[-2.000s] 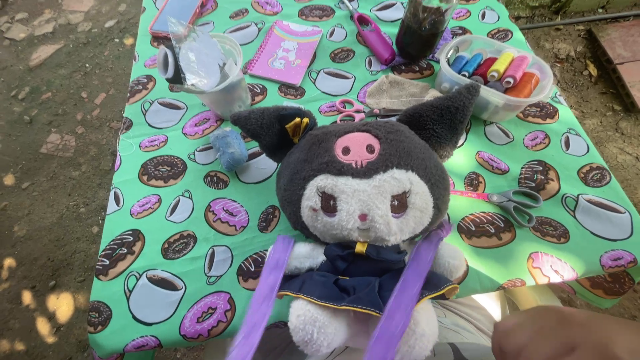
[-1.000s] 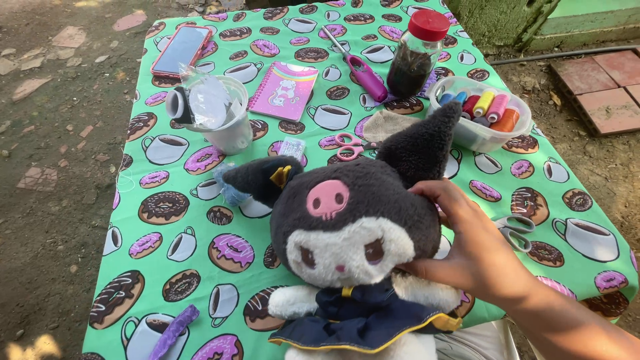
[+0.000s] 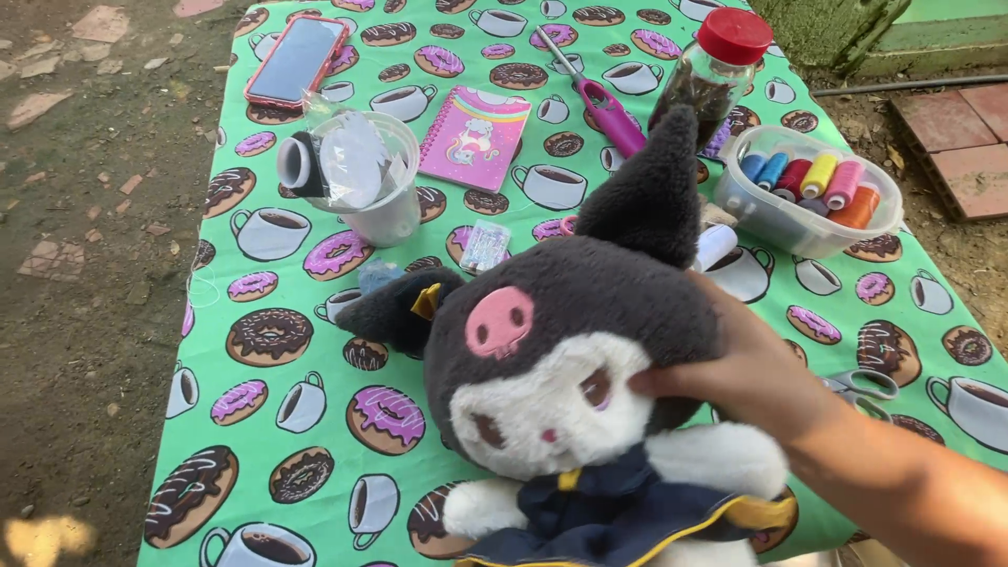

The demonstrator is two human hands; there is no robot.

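A plush toy [image 3: 551,378] with a black hood, white face and pink skull patch leans to one side at the near part of the table. It wears a navy dress [image 3: 622,512] with yellow trim. My right hand [image 3: 732,362] grips the side of its head, thumb on the cheek, the other fingers hidden behind. My left hand is out of view. A white thread spool [image 3: 716,246] and scissors with grey handles [image 3: 862,387] lie to the right of the toy; a small clear packet [image 3: 485,246] lies behind it.
On the donut-print tablecloth [image 3: 299,441] are a phone [image 3: 297,59], a plastic cup [image 3: 386,213], a spiral notebook [image 3: 475,139], a pink-handled lighter [image 3: 608,118], a red-lidded jar [image 3: 701,87] and a plastic container [image 3: 811,228] of thread spools. Brick tiles [image 3: 953,150] lie beyond the right edge.
My right hand has come onto the toy's head, and the toy is now tilted. The purple strips seen earlier beside the toy are out of sight.
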